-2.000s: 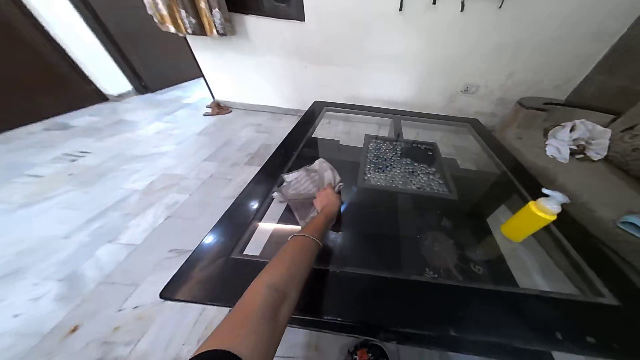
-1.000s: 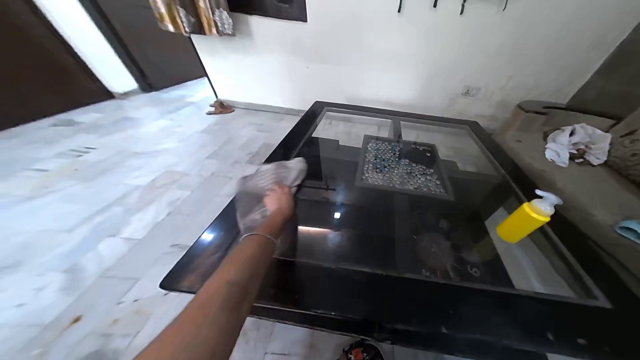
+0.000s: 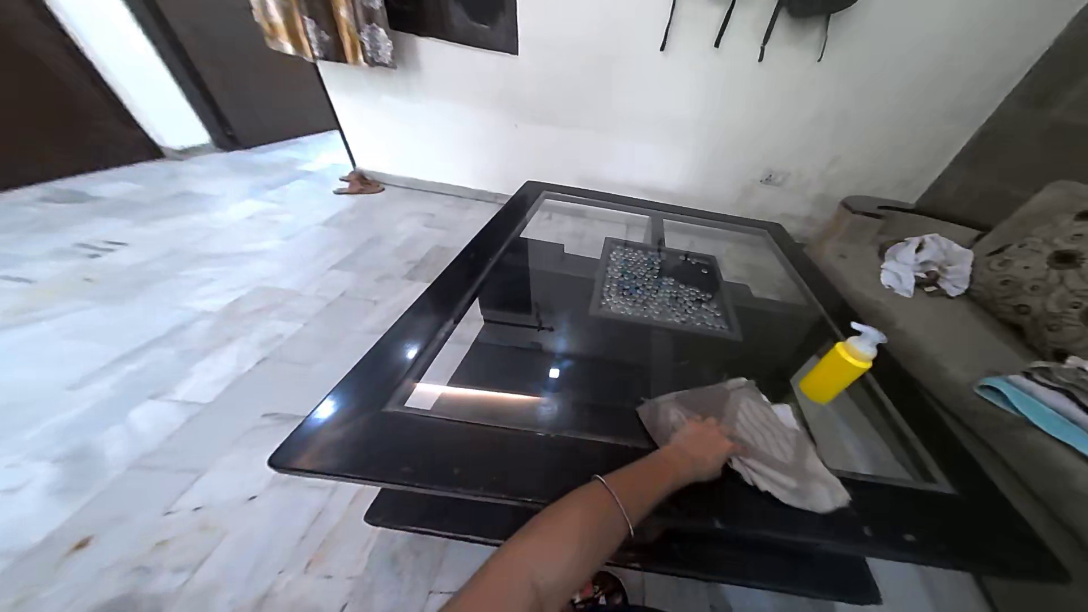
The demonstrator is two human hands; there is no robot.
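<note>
My left hand (image 3: 704, 445), with a thin bangle at its wrist, grips a light grey striped cloth (image 3: 786, 455) and presses it on the near right part of a black-framed glass-top table (image 3: 476, 463). The cloth spreads over both the glass and the near black border. Beyond it to the right, a yellow pump bottle (image 3: 835, 372) with a clear-white pump head appears tilted on the tabletop. Farther back, a square section of clear and bluish glass beads (image 3: 650, 289) shows through the glass. My right hand is not in view.
A sofa (image 3: 960, 331) runs along the table's right side, with a crumpled white cloth (image 3: 926, 263) and folded fabrics (image 3: 1041, 404) on it. Brown footwear (image 3: 359, 183) lies on the marble-look floor (image 3: 212, 340) by the wall. A lower dark shelf (image 3: 442, 514) shows beneath the tabletop.
My left hand has moved with the cloth from the table's left side, first to its left edge, then across to the near right part. The yellow bottle stays in place.
</note>
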